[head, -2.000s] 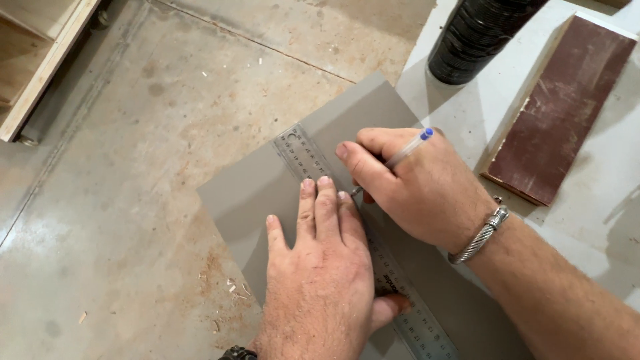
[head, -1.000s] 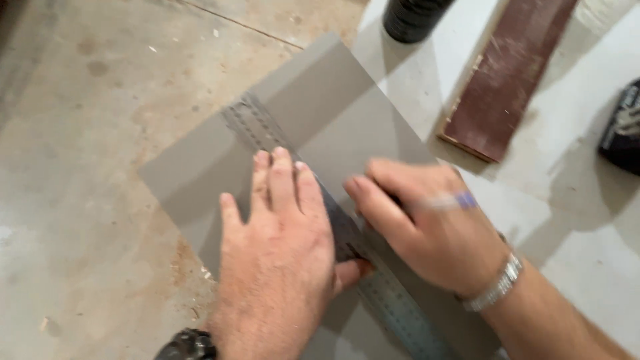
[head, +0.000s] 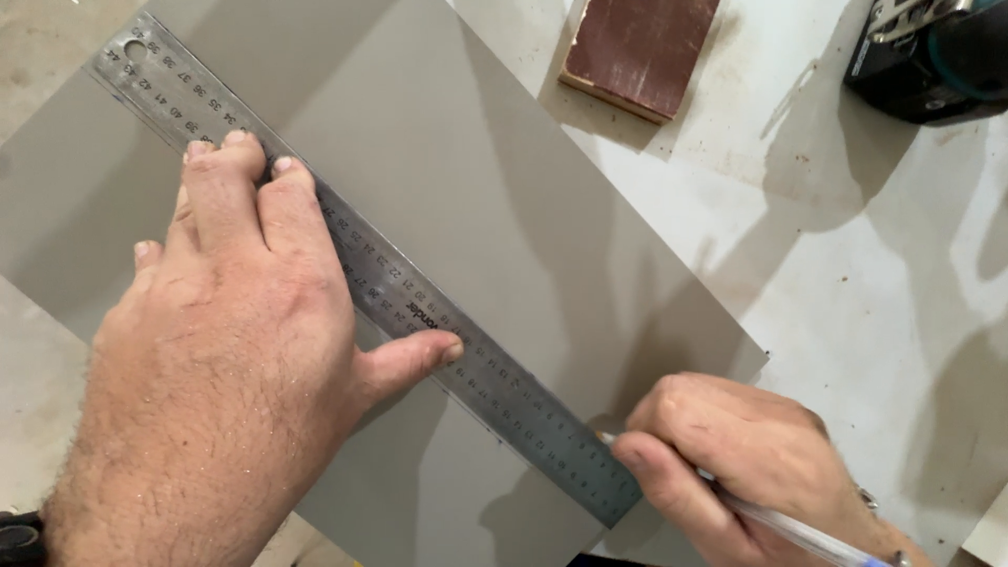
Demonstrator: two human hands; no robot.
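Note:
A steel ruler [head: 504, 374] lies diagonally across a flat grey panel [head: 441, 142]. My left hand [head: 236, 315] presses flat on the ruler, its fingertips near the holed upper end and its thumb on the middle. Between thumb and fingers, my right hand [head: 724, 457] holds a clear ballpoint pen [head: 795, 528] with a blue end cap. The pen's tip touches down at the ruler's right edge, close to its lower end. Short pen marks show along the ruler's left side.
A dark red, worn block [head: 642, 47] lies on the white surface [head: 827, 283] beyond the panel. At the upper right stands a black tool or battery part [head: 929, 63] with a metal clip. Bare floor [head: 39, 378] shows at the left.
The view has moved much closer. My right hand with the pen has moved down along the ruler, away from my left hand, to near the ruler's lower end.

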